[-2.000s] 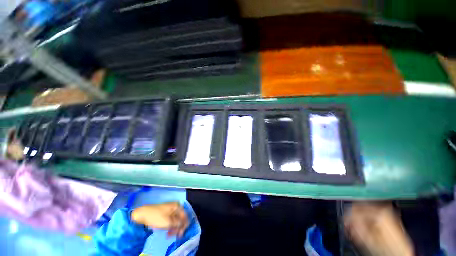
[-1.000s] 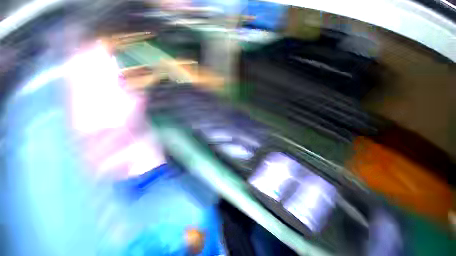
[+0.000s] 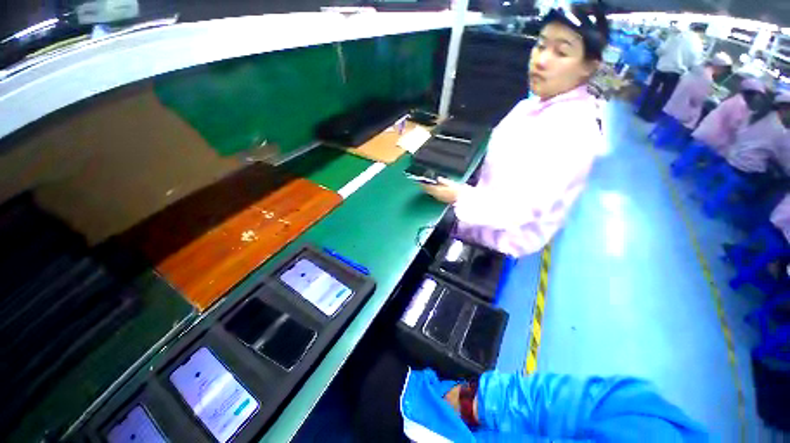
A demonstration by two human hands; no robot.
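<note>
A long black foam tray (image 3: 333, 339) lies on the green bench at lower left. It holds a lit white phone (image 3: 316, 285), a glossy black phone (image 3: 273, 332), another lit phone (image 3: 211, 394) and one cut by the bottom edge (image 3: 134, 427). A blue pen (image 3: 346, 261) lies along the tray's far right end. My right hand (image 3: 454, 401) is low at bottom centre, small and mostly hidden at the blue cloth, below a dark red wristband; its fingers cannot be made out. My left hand is out of the picture.
Lower black trays with phones (image 3: 450, 322) sit right of the bench edge. An orange-brown board (image 3: 251, 229) lies behind the tray. A person in a pink smock (image 3: 537, 164) holds a dark phone (image 3: 423, 177) at the bench. Yellow-black tape and seated workers are at right.
The view has swung left, blurred, and then right, bringing the person in pink, the lower trays and the floor into view. My left hand has left the picture.
</note>
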